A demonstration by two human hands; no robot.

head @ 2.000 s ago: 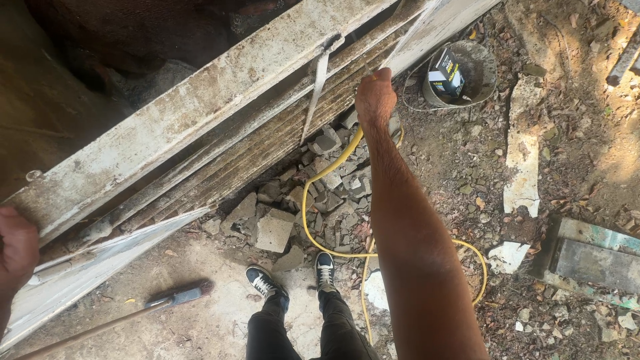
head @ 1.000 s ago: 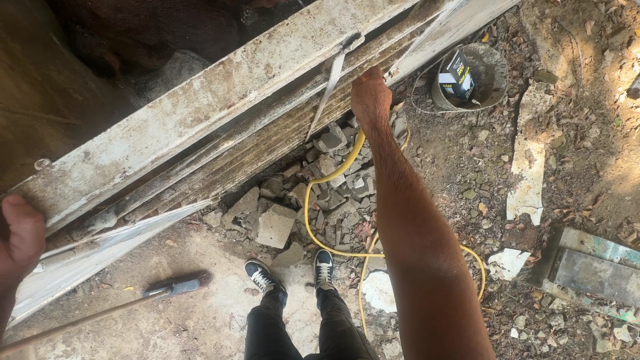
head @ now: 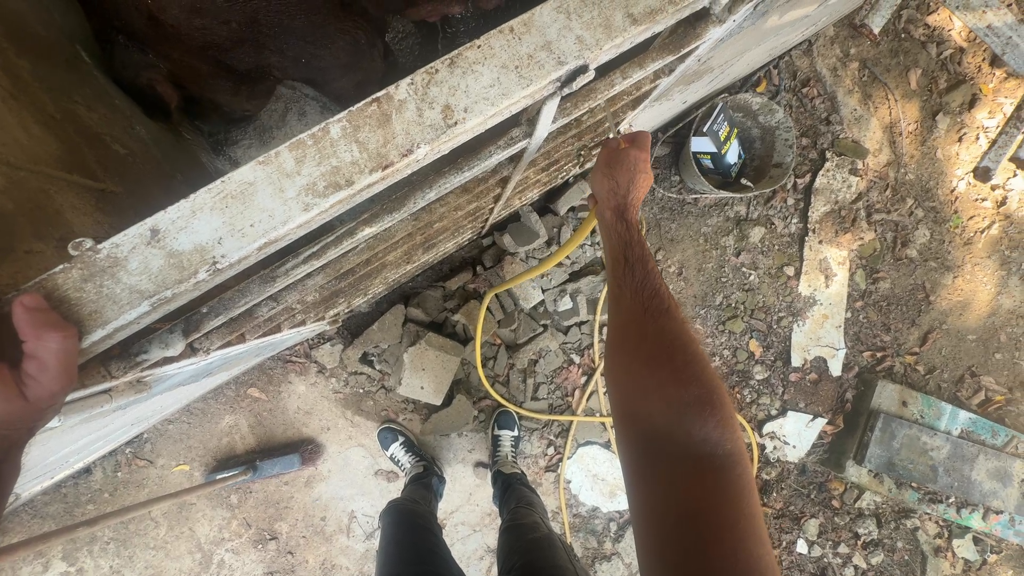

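Note:
My left hand (head: 38, 364) rests on the lower left end of a long, worn pale beam (head: 344, 184), thumb over its edge. My right hand (head: 622, 172) is closed around the end of a yellow hose (head: 524, 276), in front of the weathered slatted face (head: 432, 240) below the beam. The hose's tip is mostly hidden by the fingers. A pale strap (head: 532, 148) hangs from a fitting on the beam, left of my right hand. The hose loops down over rubble and passes behind my right forearm.
Broken concrete chunks (head: 430, 368) lie along the wall's foot, before my shoes. A bucket (head: 772, 152) holding a box stands right of my right hand. A long-handled broom (head: 276, 466) lies at lower left. Metal pieces (head: 944, 464) lie at right. Dark, wet-looking forms show beyond the beam.
Both hands stay in nearly the same places, the right still on the hose.

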